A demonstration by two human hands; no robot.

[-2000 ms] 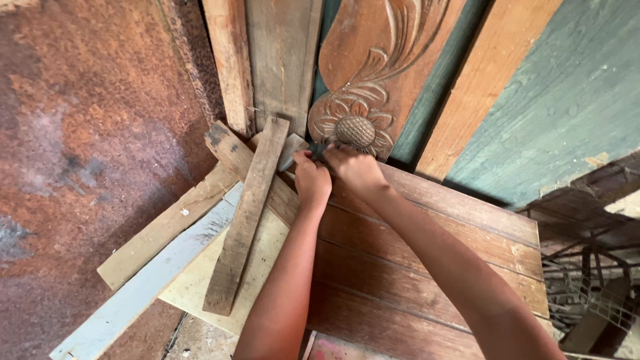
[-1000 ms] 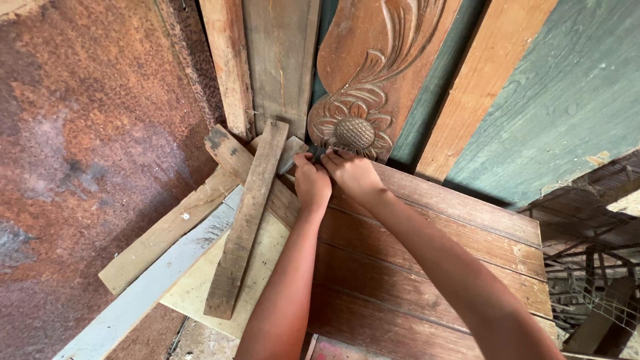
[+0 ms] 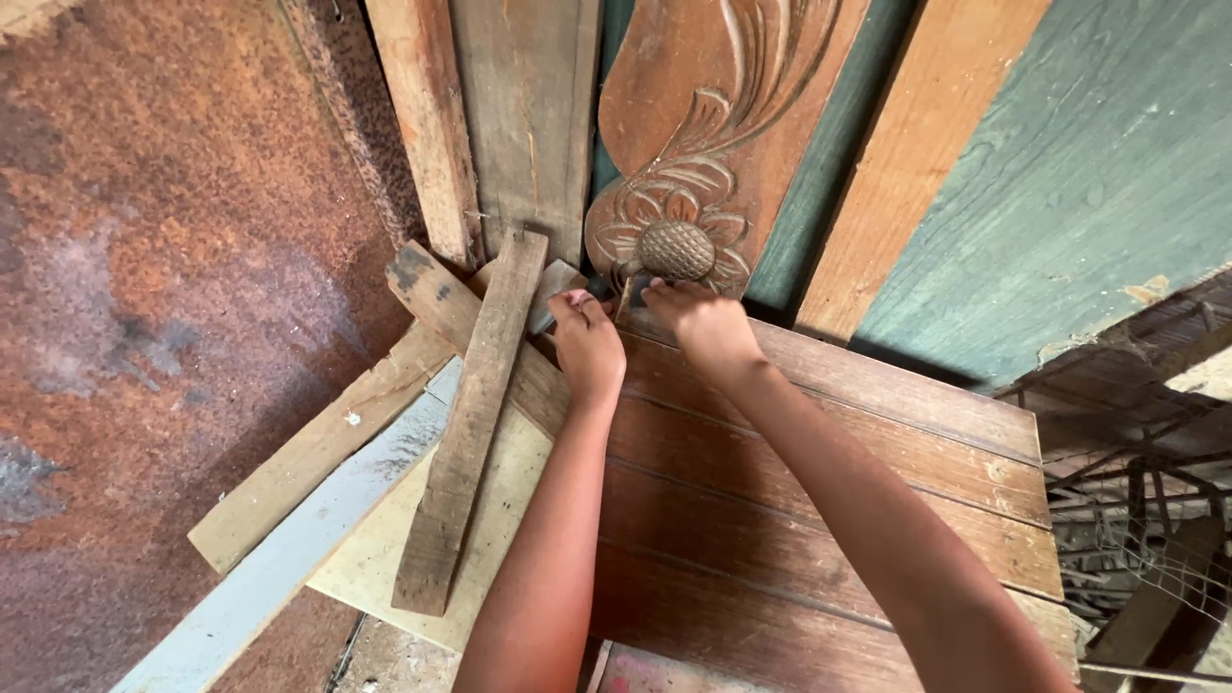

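Observation:
My left hand (image 3: 587,342) is at the back left corner of a slatted wooden top (image 3: 712,462), its fingertips curled near a small dark piece that is mostly hidden. What it grips cannot be made out. Close on its right, my right hand (image 3: 707,322) has its fingers bent over a small dark item (image 3: 637,292) beside a short bit of wood. Both hands are just below the flower of a carved wooden panel (image 3: 674,250). A short grey wood block (image 3: 560,289) lies left of my left fingertips.
Loose wooden strips (image 3: 476,423) and a pale blue board (image 3: 318,539) lie crossed over a cream board (image 3: 385,568) at the left. A rusty metal sheet (image 3: 173,289) stands behind them. Upright planks (image 3: 525,115) lean at the back. Wire mesh (image 3: 1155,549) is at the right.
My hands, close together in the earlier frames, are now apart, with a gap between the fingertips. A short bit of wood shows beside my right fingers.

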